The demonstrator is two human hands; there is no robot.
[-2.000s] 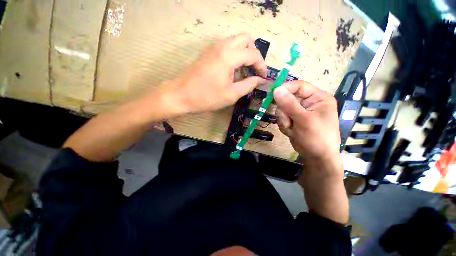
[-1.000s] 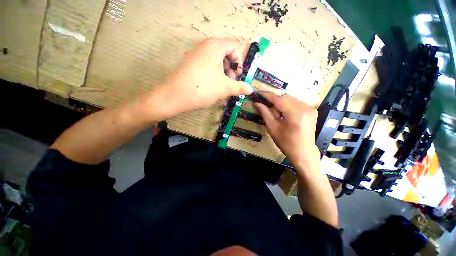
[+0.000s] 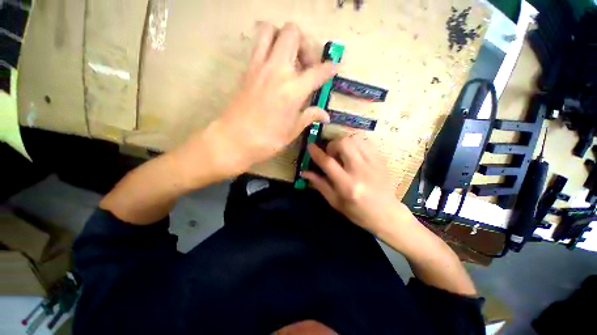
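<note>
The long thin green circuit board (image 3: 324, 96) lies along the spine of the black comb-shaped housing (image 3: 353, 119) on the cardboard. Two housing arms with reddish wires show to the right of the board; the lower arms are hidden by my right hand. My left hand (image 3: 278, 98) is on the upper and middle part of the board, thumb and a finger at its edge. My right hand (image 3: 350, 173) has its fingertips on the board's lower part.
Worn cardboard (image 3: 196, 65) lies under the work. A black adapter (image 3: 461, 144) with a white label and cable is at the right, beside a spare dark housing (image 3: 517, 157) and a black electric screwdriver (image 3: 529, 203). Tiny black screws (image 3: 461, 27) lie at the upper right.
The green board, earlier held slanted above the housing, now lies along its spine. My right hand has moved down to the board's lower end, and my left fingers have spread out along the upper part.
</note>
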